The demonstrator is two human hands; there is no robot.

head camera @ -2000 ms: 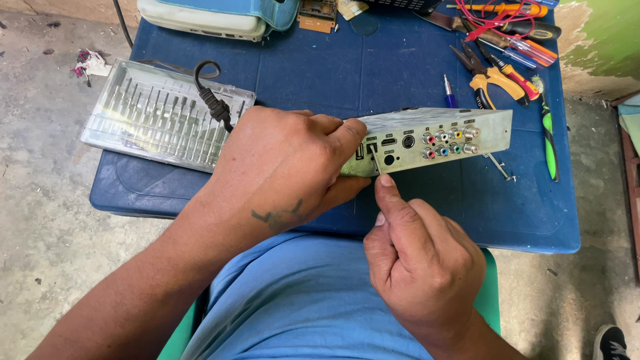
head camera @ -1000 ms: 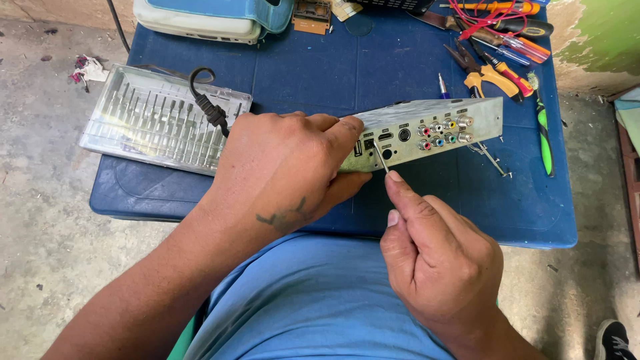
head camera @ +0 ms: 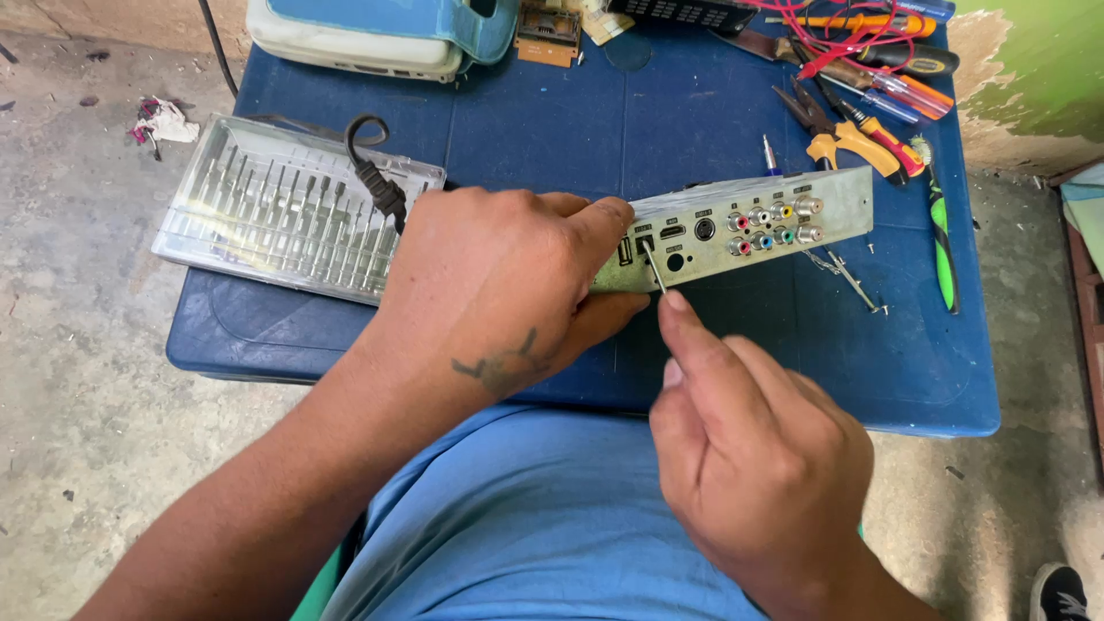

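Note:
A metal set-top box [head camera: 750, 211] is tilted so that its rear panel, with an HDMI port, a round socket and coloured RCA jacks, faces up toward me. My left hand [head camera: 517, 267] grips the box's left end, thumb below and fingers over the top edge. In my right hand [head camera: 759, 431] is a thin metal tool [head camera: 657, 269], probably a small screwdriver; its handle is hidden in my fingers. The tool's tip is at the square port [head camera: 645, 245] beside the HDMI port. A black cable with a knot [head camera: 379, 185] rises behind my left hand.
The blue plastic table [head camera: 535, 121] bears a clear case of small bits [head camera: 293, 216] at left. At right lie pliers [head camera: 841, 142], screwdrivers [head camera: 906, 95], red wires [head camera: 849, 43], a green-handled brush [head camera: 942, 241] and loose screws [head camera: 871, 247]. A blue and white device [head camera: 362, 43] stands at the back.
Two seconds ago my right fingertip was close to the panel's lower edge; it now sits a little farther right, with more of the thin tool showing. My left hand keeps its hold.

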